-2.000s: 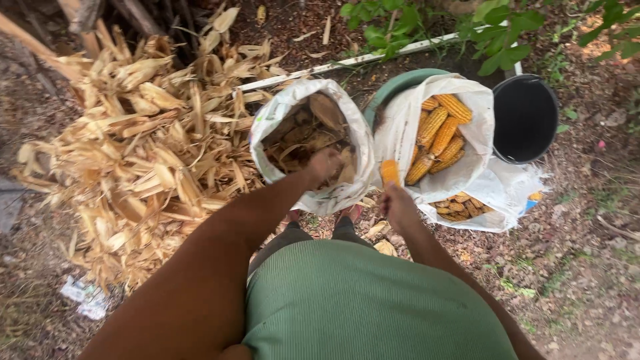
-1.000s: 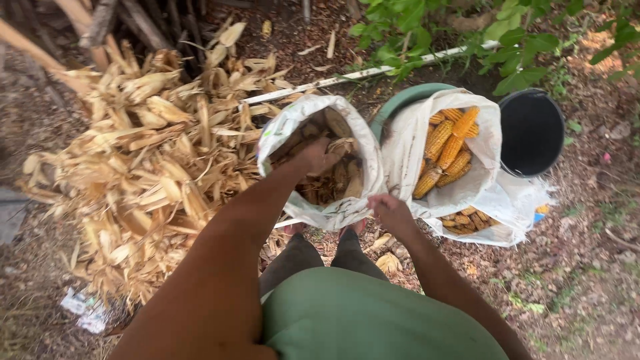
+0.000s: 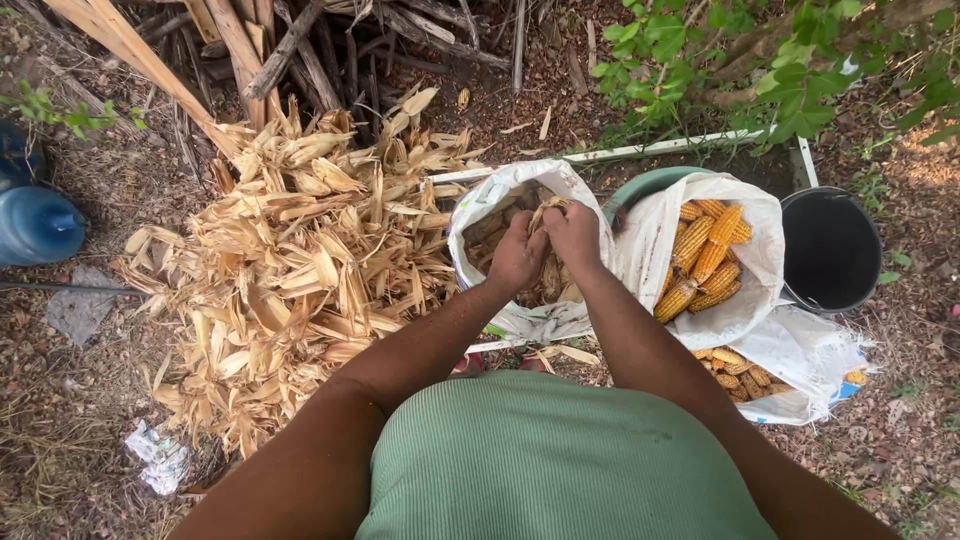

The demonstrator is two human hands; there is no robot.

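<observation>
Both my hands meet over the mouth of a white woven sack (image 3: 555,319) that holds corn in dry husks. My left hand (image 3: 519,253) and my right hand (image 3: 574,234) grip a husk-covered ear of corn (image 3: 551,208) between them, its lower part hidden by the fingers. Just right of this sack, a second white sack (image 3: 761,225) holds bare yellow corn cobs (image 3: 705,259). Below that, a third white sack (image 3: 802,360) lies with more cobs (image 3: 739,373) in its mouth. A large pile of dry corn husks (image 3: 300,285) spreads to the left.
A black bucket (image 3: 831,251) stands beyond the sacks at right, and a green tub rim (image 3: 645,187) shows behind them. White frame bars (image 3: 660,148) run behind the sacks. Firewood (image 3: 322,56) is stacked at the top. Blue jugs (image 3: 37,225) lie far left; leafy branches (image 3: 787,75) hang top right.
Two seconds ago my right hand held a bare cob by the sack; one second ago it was at the rim. It has since joined my left hand on a husked ear above the sack.
</observation>
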